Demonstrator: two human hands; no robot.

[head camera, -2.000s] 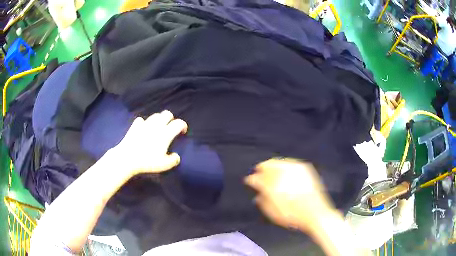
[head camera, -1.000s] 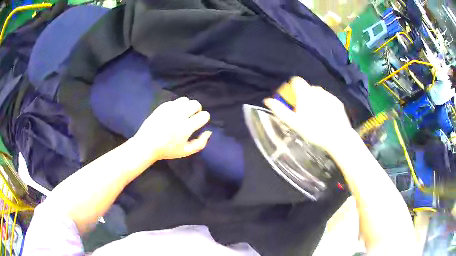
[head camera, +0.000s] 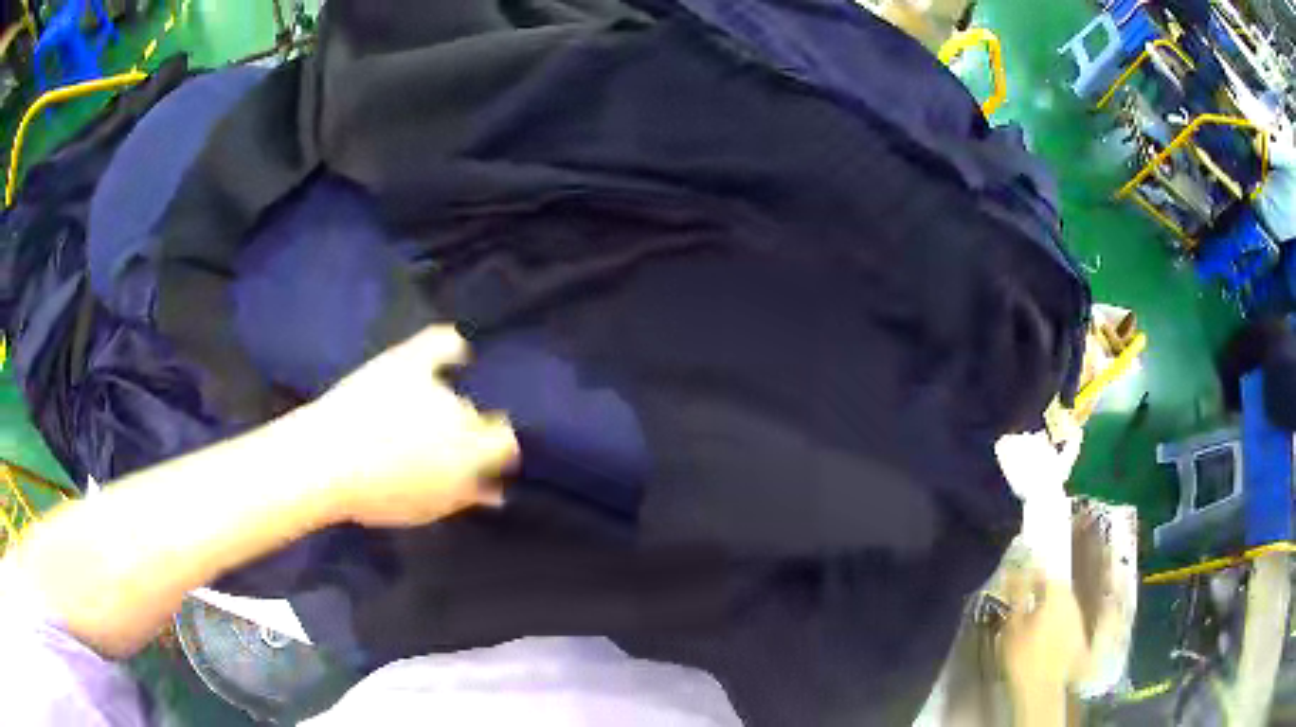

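Observation:
A large dark garment (head camera: 796, 355) lies in folds over the pressing form. The smooth navy pad (head camera: 310, 291) shows through openings at the left and centre. My left hand (head camera: 441, 426) is at the edge of the central opening, its fingers curled on the dark cloth. My right hand (head camera: 1045, 646) is small and blurred beyond the garment's right edge, over the pale iron rest (head camera: 1111, 568). Its fingers and grip cannot be made out. The iron is not clearly visible; a greyish shape beside the right hand is too blurred to name.
White cloth (head camera: 1038, 469) shows at the garment's right edge. A round metal part (head camera: 242, 653) is at the lower left. Yellow-framed carts (head camera: 1208, 135), a blue-grey stool (head camera: 1208, 490) and green floor lie beyond. My pale lilac clothing is at the near edge.
My right hand held the iron over the garment one second ago; it has moved right and down to the rest. My left hand has shifted left, its fingers more curled.

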